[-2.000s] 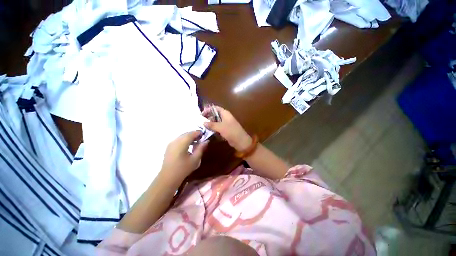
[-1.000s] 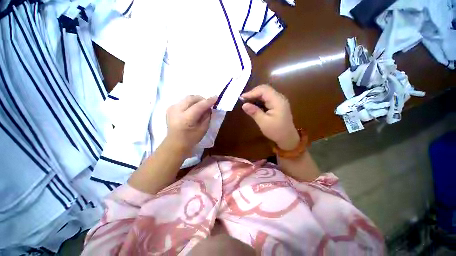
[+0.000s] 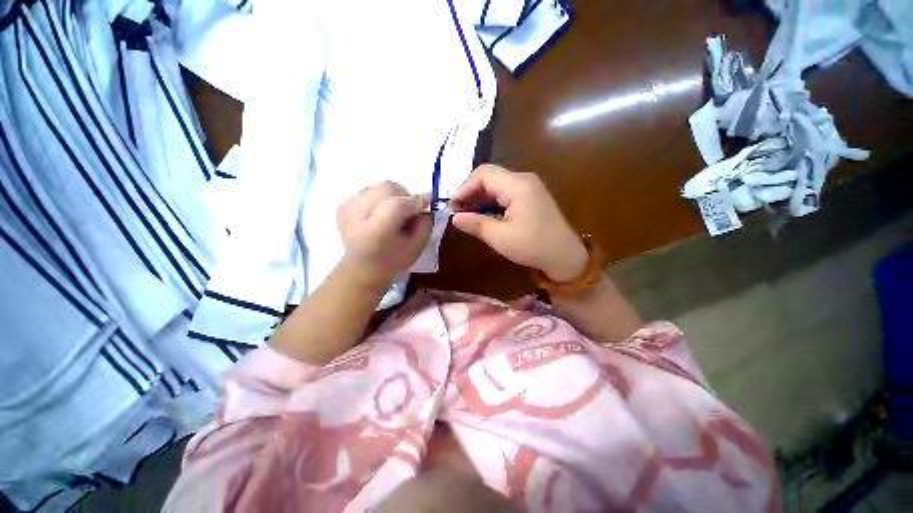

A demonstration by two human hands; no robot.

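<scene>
A white top (image 3: 385,90) with a navy line along its edge is spread in front of me. My left hand (image 3: 385,225) pinches its lower edge between thumb and fingers, beside the navy line. My right hand (image 3: 516,220) is at the same edge, its fingertips almost touching my left fingertips. A small dark thing shows between my right thumb and fingers, perhaps thread snips; most of it is hidden. A white sleeve with navy lines (image 3: 240,313) lies to the left of my left forearm.
Layered white garments with navy lines (image 3: 75,190) cover the left side. A tangle of white-grey strips (image 3: 766,150) lies near the right edge of the glossy brown table (image 3: 621,170). More white fabric (image 3: 836,35) is at the far right. A blue object (image 3: 896,301) stands beyond the table.
My view has swung left since the oldest frame. My right hand has moved in from the right to the edge at my left fingertips, and the edge there is now more bunched.
</scene>
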